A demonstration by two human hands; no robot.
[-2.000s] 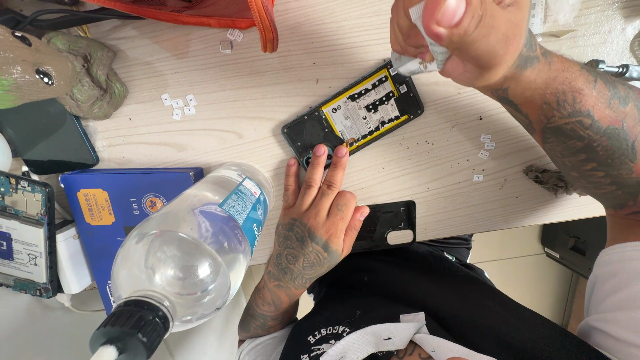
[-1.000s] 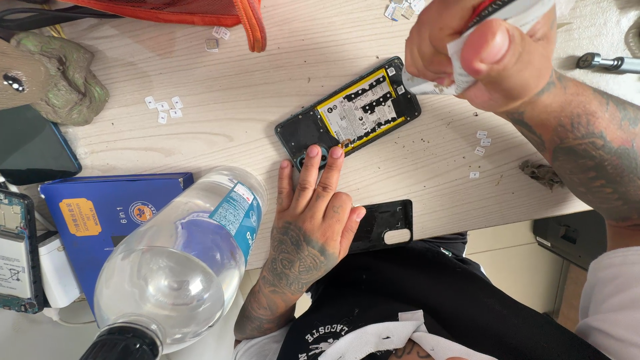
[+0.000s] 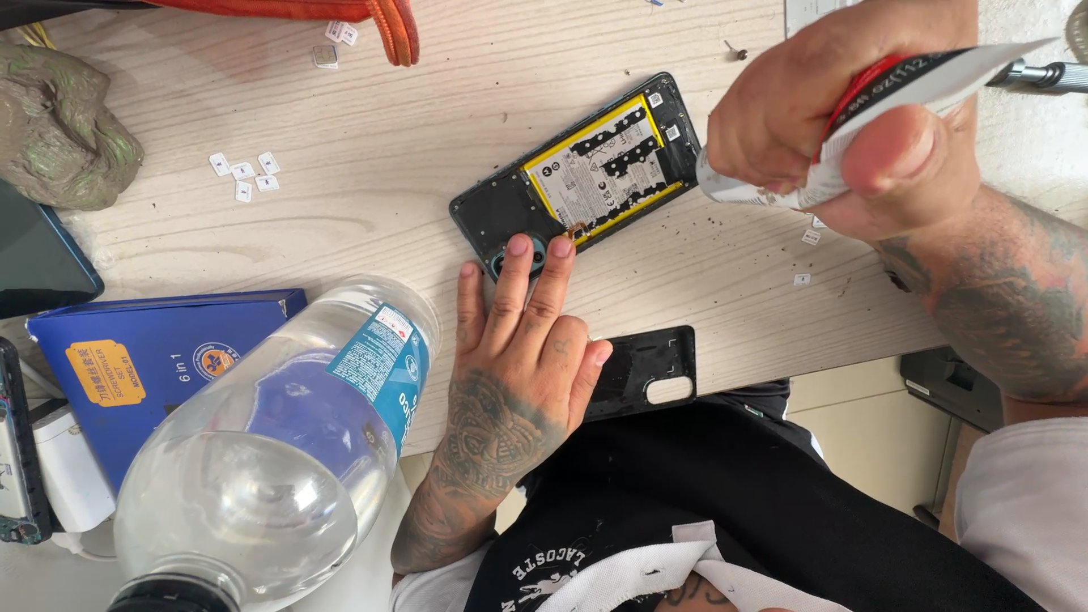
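An opened smartphone (image 3: 501, 204) lies on the wooden-look table, its yellow-edged battery (image 3: 599, 166) showing black glue residue. My left hand (image 3: 523, 357) rests with spread fingertips on the phone's camera end, holding nothing. My right hand (image 3: 858, 127) grips a white, red and black squeeze tube (image 3: 909, 98), whose lower end is beside the phone's upper right edge; its tip is hard to make out. The phone's black back cover (image 3: 633, 361), with a camera cutout, lies at the table's front edge, partly behind my left thumb.
A large clear bottle (image 3: 280, 442) stands left of my left forearm, over a blue screwdriver-set box (image 3: 178, 327). Small white stickers (image 3: 242, 170) lie at upper left. A metal screwdriver (image 3: 1054, 78) is at far right, an orange-edged bag (image 3: 395, 34) at the top.
My right hand has moved down a little along with the tube, beside the phone's right end. My left hand has stayed on the camera end.
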